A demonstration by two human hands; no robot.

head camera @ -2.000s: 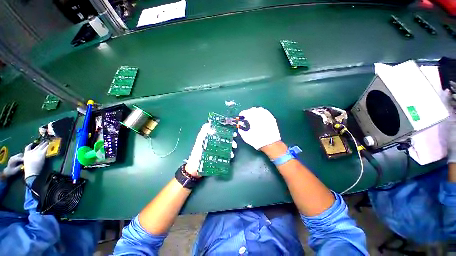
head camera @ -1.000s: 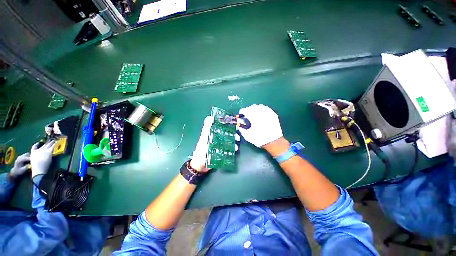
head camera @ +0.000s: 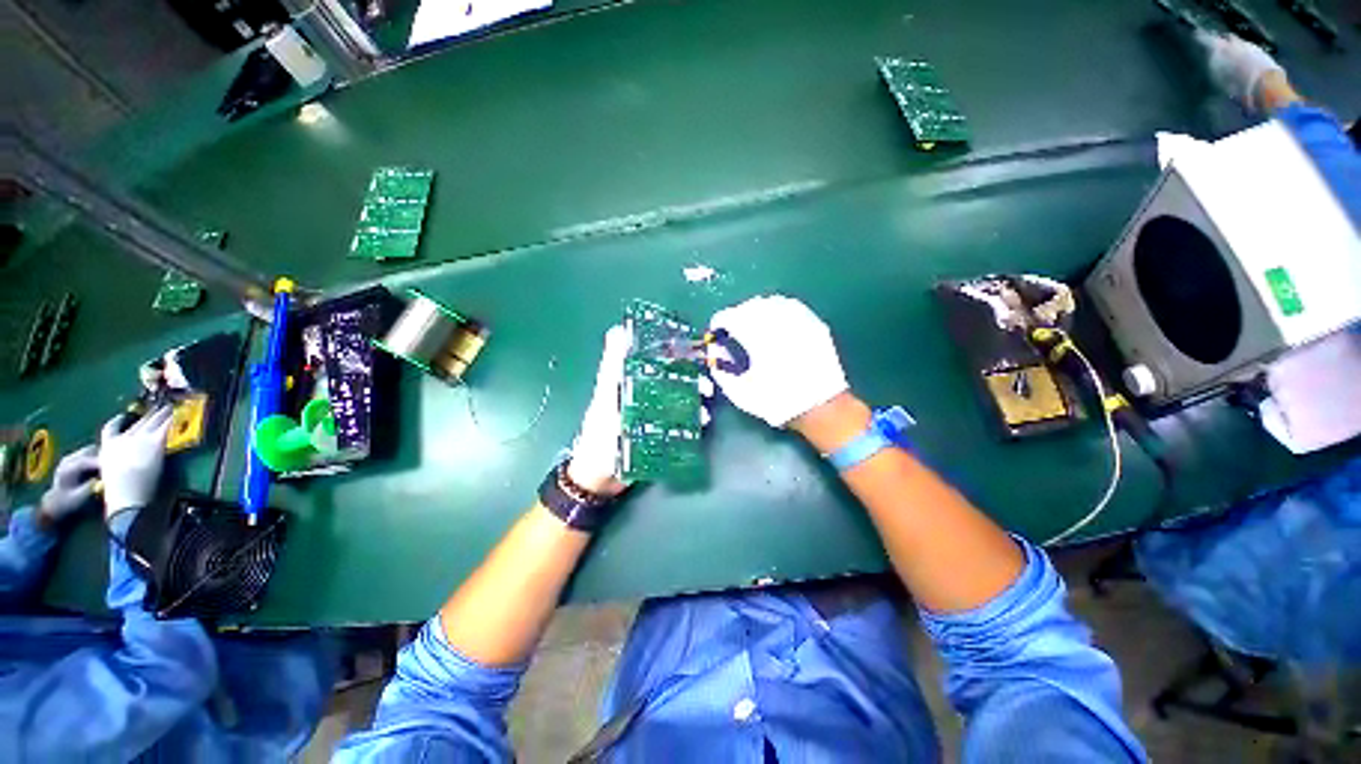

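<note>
A green circuit board panel [head camera: 661, 418] is held tilted above the green bench. My left hand [head camera: 600, 426], in a white glove, grips its left edge, with fingertips showing at the right edge. My right hand [head camera: 779, 363], also gloved, holds side cutters [head camera: 727, 352] with dark and orange handles. The cutter jaws lie at the upper part of the panel; whether they touch a lead cannot be told. A blue band is on my right wrist. Pale clippings [head camera: 700, 275] lie on the bench just ahead of the panel.
Solder reel [head camera: 435, 337], black component tray [head camera: 346, 373], blue tube [head camera: 266, 403] and black fan [head camera: 218, 555] stand left. Soldering stand [head camera: 1027, 396] and grey box [head camera: 1194, 284] stand right. Other panels [head camera: 393, 212] lie behind. Gloved people work at left; another person's hand [head camera: 1239, 67] reaches in at upper right.
The panel looks more steeply tilted, and the cutters stay at its upper part. The view has shifted slightly. Another person's gloved hand has appeared at the upper right, by the far boards.
</note>
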